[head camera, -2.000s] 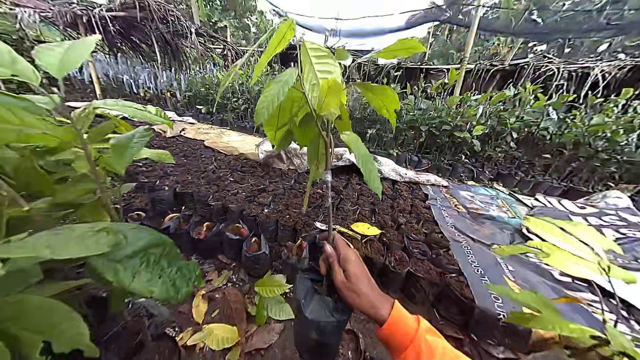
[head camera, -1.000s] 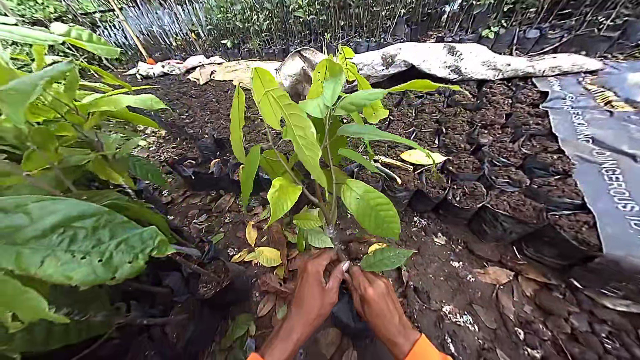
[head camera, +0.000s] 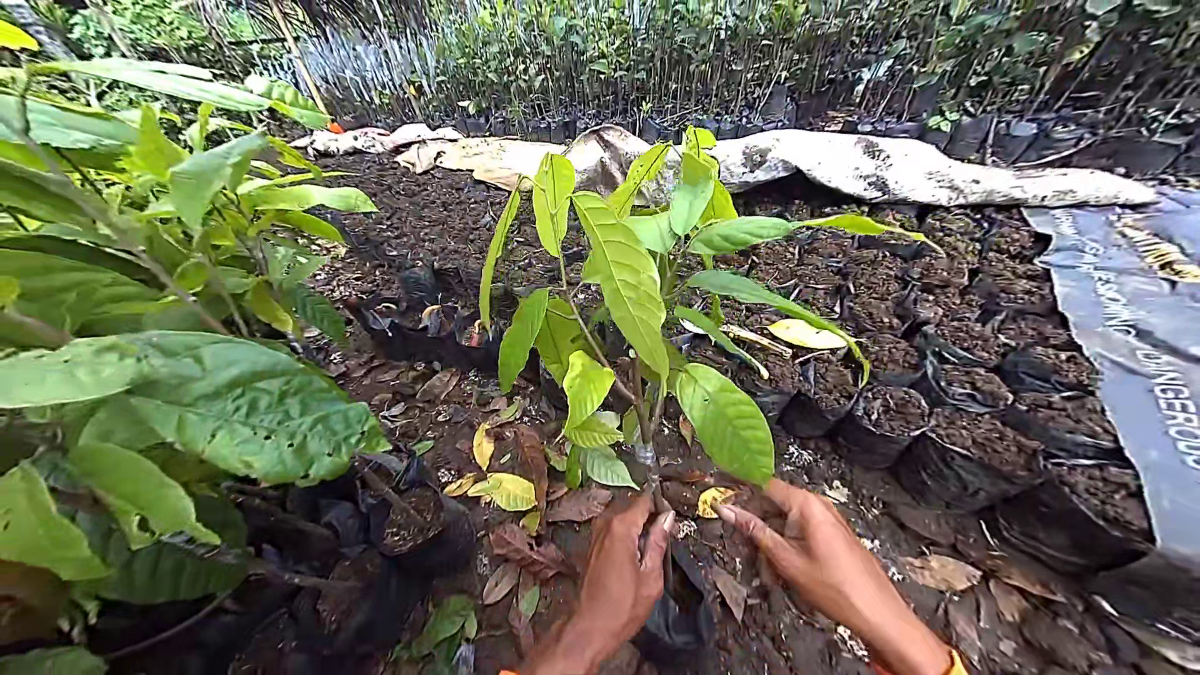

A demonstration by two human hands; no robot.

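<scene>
A leafy seedling (head camera: 623,267) stands upright at the centre, its stem wrapped with a clear band (head camera: 645,454) low down. Beneath it a black plastic nursery bag (head camera: 677,609) shows between my wrists. My left hand (head camera: 621,572) is closed around the lower stem just above the bag, thumb pointing up. To the right of the stem, my right hand (head camera: 814,553) is off the stem, with thumb and forefinger near a small yellow leaf (head camera: 714,502); whether they pinch a leaf is not clear.
Large-leaved potted plants (head camera: 234,403) crowd the left side. Rows of soil-filled black bags (head camera: 975,431) stretch behind and to the right. A grey printed tarp (head camera: 1125,347) lies at the right, and a pale cloth sheet (head camera: 900,167) runs across the back. Fallen leaves (head camera: 534,553) litter the soil.
Two seconds ago one hand held the seedling up by its stem; now it is lower, near the ground. Since one second ago, my right hand has moved right, away from the stem.
</scene>
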